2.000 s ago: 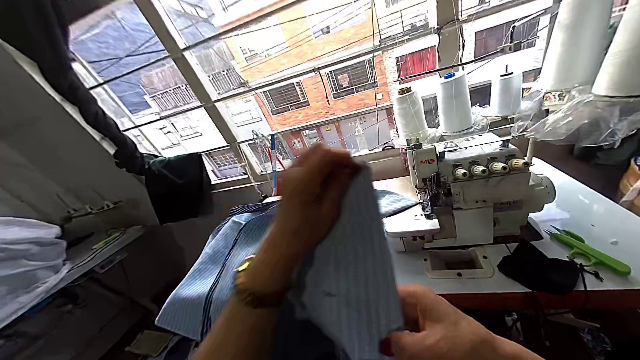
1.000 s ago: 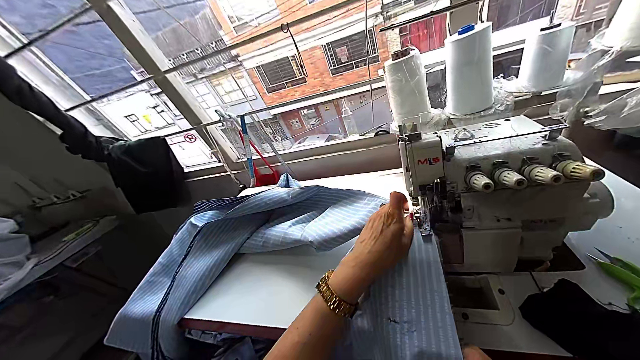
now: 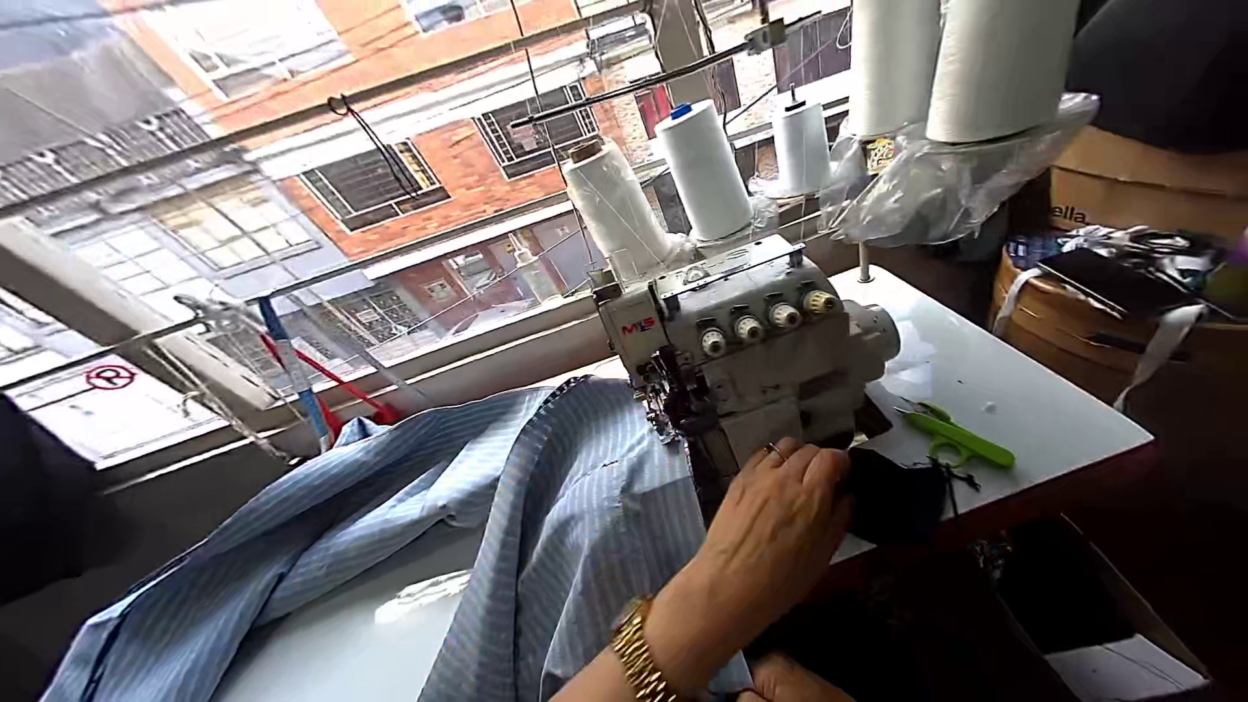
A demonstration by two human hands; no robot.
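Blue striped cloth (image 3: 604,526) lies in folds over the white table, its right part reaching under the presser foot area of an overlock sewing machine (image 3: 741,341). My left hand (image 3: 780,497), with a ring and a gold watch, is at the machine's lower front, right of the cloth's edge. Its fingers are bent and their tips hidden, so its hold is unclear. Only part of my right hand (image 3: 795,680) shows at the bottom edge, close to the cloth's lower end; its fingers are mostly out of view. A black cloth (image 3: 895,495) lies just right of my left hand.
Green-handled thread snips (image 3: 960,437) lie on the table (image 3: 1033,400) at right. Behind the machine stand white thread cones (image 3: 704,171), some larger ones above plastic wrap. A cardboard box (image 3: 1072,341) with scraps is at far right; a window runs behind the table.
My left hand has moved from beside the needle area to the machine's lower front. The striped cloth, raised in my hands two seconds ago, now lies at the machine. The view has shifted right.
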